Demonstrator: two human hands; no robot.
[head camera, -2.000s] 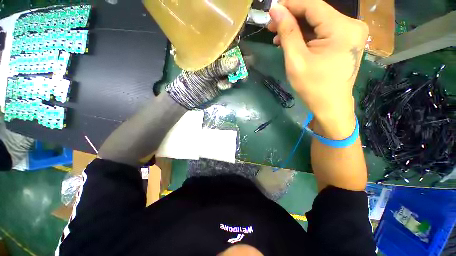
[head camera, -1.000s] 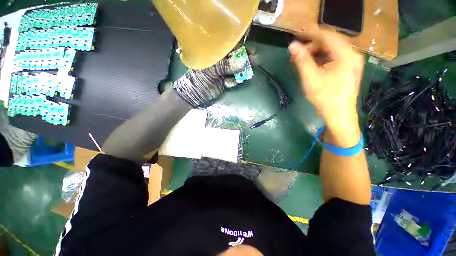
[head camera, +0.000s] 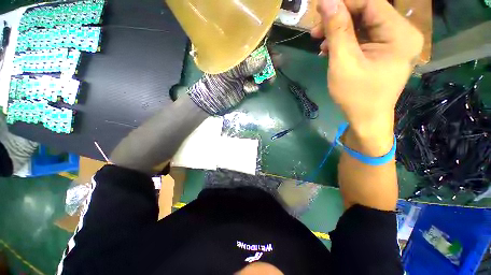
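Observation:
My left hand (head camera: 229, 83), in a striped knit glove, holds a small green circuit board (head camera: 264, 67) below the rim of the amber fume hood (head camera: 229, 32). The hood hides part of the fingers. My bare right hand (head camera: 371, 67) is up at the right of the hood with thumb and fingers pinched together. A very fine wire, seemingly solder (head camera: 290, 38), runs from these fingertips towards the board. A black cable lead (head camera: 304, 102) trails on the green bench from near the board. The soldering tip is not visible.
Rows of joined boards (head camera: 46, 64) lie on a black sheet (head camera: 132, 70) at the left. A black cable pile (head camera: 441, 139) is at the right, above a blue bin (head camera: 452, 231). White paper (head camera: 237, 153) lies at the front edge. A blue strap (head camera: 371, 156) circles my right wrist.
My right hand has moved up and its fingers have closed, with the fine wire now showing. It covers the phone seen earlier. The cable lead has shifted; the left hand has barely moved.

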